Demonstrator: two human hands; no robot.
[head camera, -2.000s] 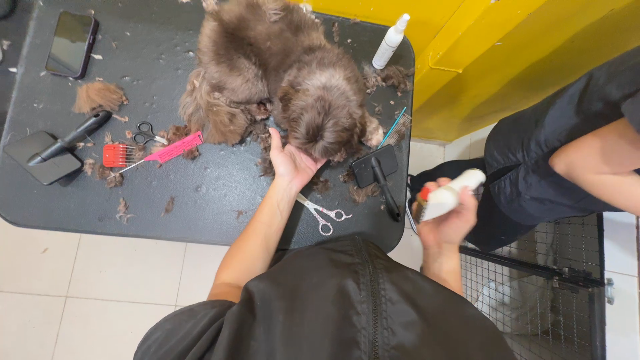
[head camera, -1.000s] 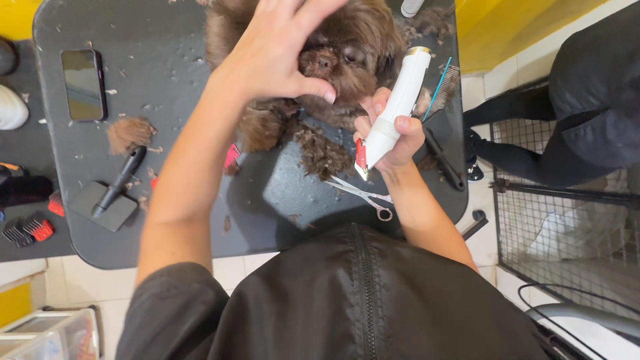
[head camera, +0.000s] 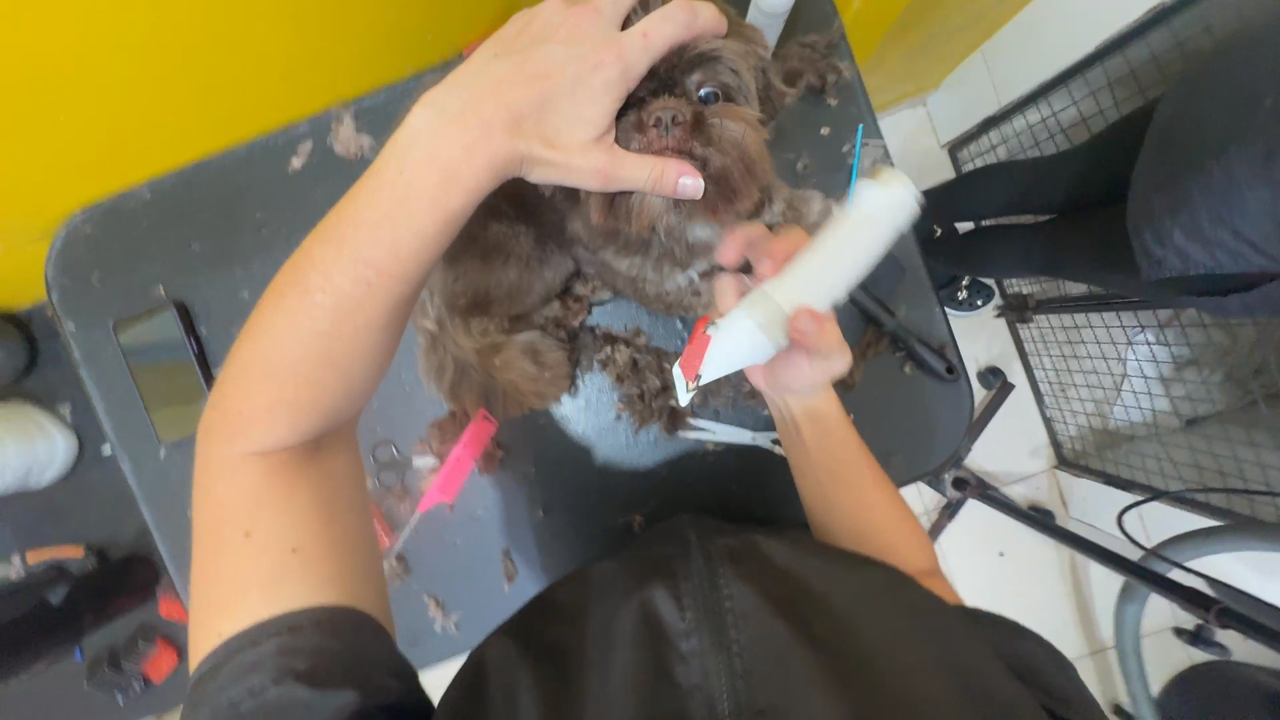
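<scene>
A brown long-haired dog (head camera: 500, 290) lies on the black grooming table (head camera: 270, 230), its face turned up toward me. My left hand (head camera: 590, 100) rests on its head, the thumb along the muzzle and the fingers over the brow. In my right hand (head camera: 790, 310) is a white hair clipper (head camera: 800, 280) with a red part by its blade, held below the dog's chin and tilted down to the left. Silver scissors (head camera: 732, 434) lie under the clipper, partly hidden by my wrist. A pink tail comb (head camera: 460, 460) and small black-handled scissors (head camera: 388, 465) lie to the left.
A phone (head camera: 160, 370) lies at the table's left. Near the right edge are a black-handled brush (head camera: 905, 335), a blue stick (head camera: 856, 160) and a white bottle (head camera: 770, 18). Cut fur is scattered about. A person in dark clothes (head camera: 1190, 190) stands right, beside a wire cage (head camera: 1150, 390).
My left hand has gone from under the dog's head to on top of it. The dog's face has turned up, and the clipper has come from the right to below its chin. The view has shifted.
</scene>
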